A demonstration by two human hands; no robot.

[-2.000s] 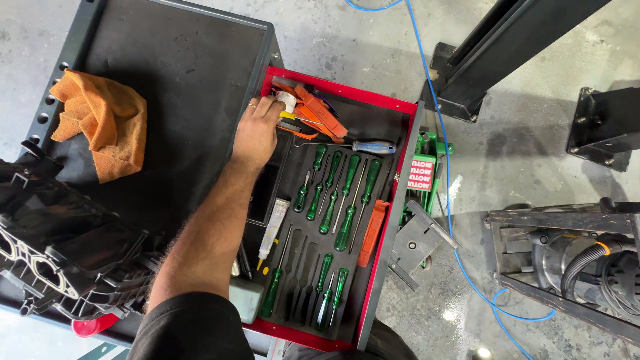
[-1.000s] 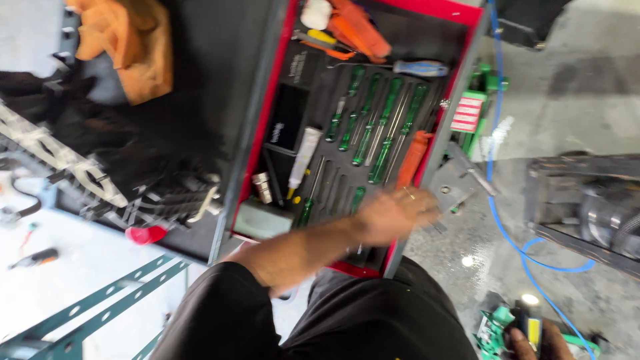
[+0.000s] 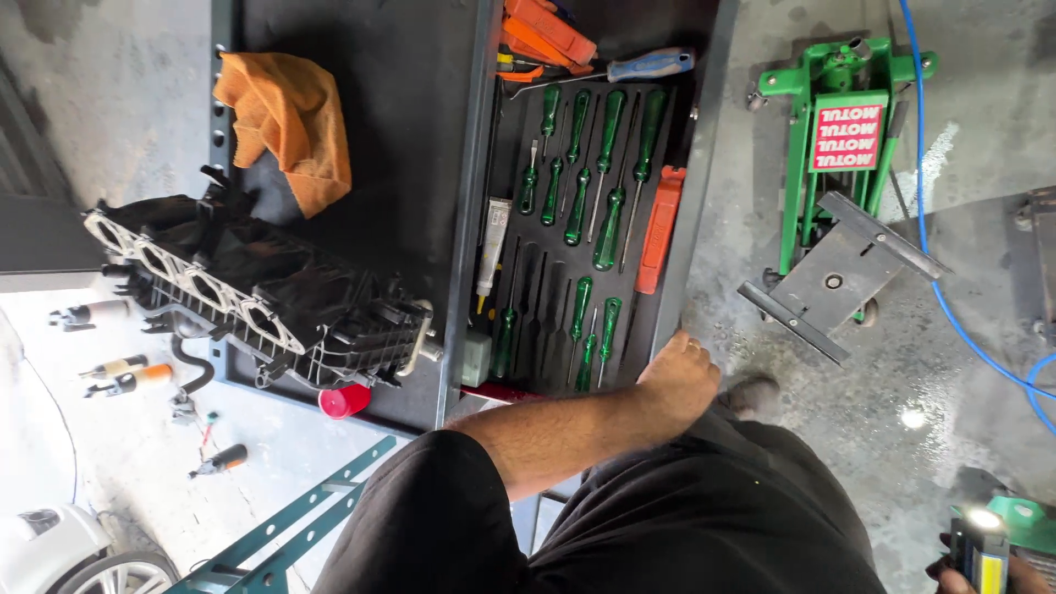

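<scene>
My left hand (image 3: 683, 375) has its fingers curled at the near corner of the front edge of a tool drawer (image 3: 689, 206). Inside, green-handled screwdrivers (image 3: 612, 132) lie in a dark foam tray, with empty slots among them. An orange-handled tool (image 3: 660, 239) lies along the front side; a blue-grey-handled hooked tool (image 3: 652, 64) and orange tools (image 3: 549, 37) are at the far end. A white tube (image 3: 493, 247) with a yellow tip lies by the cabinet edge. At the lower right, my right hand (image 3: 957, 577), partly out of frame, holds a lit work light (image 3: 982, 549).
On the black cabinet top (image 3: 404, 148) are an orange cloth (image 3: 297, 124), a black engine intake manifold (image 3: 272, 289) and a red cap (image 3: 344, 401). A green floor jack (image 3: 841, 190) and a blue hose (image 3: 921, 165) are on the floor. Teal metal rails (image 3: 305, 511) stand lower left.
My left hand has left the drawer's far end, where it was first, and come to its front edge. The drawer has slid further in, hiding the dark bins beside the tube.
</scene>
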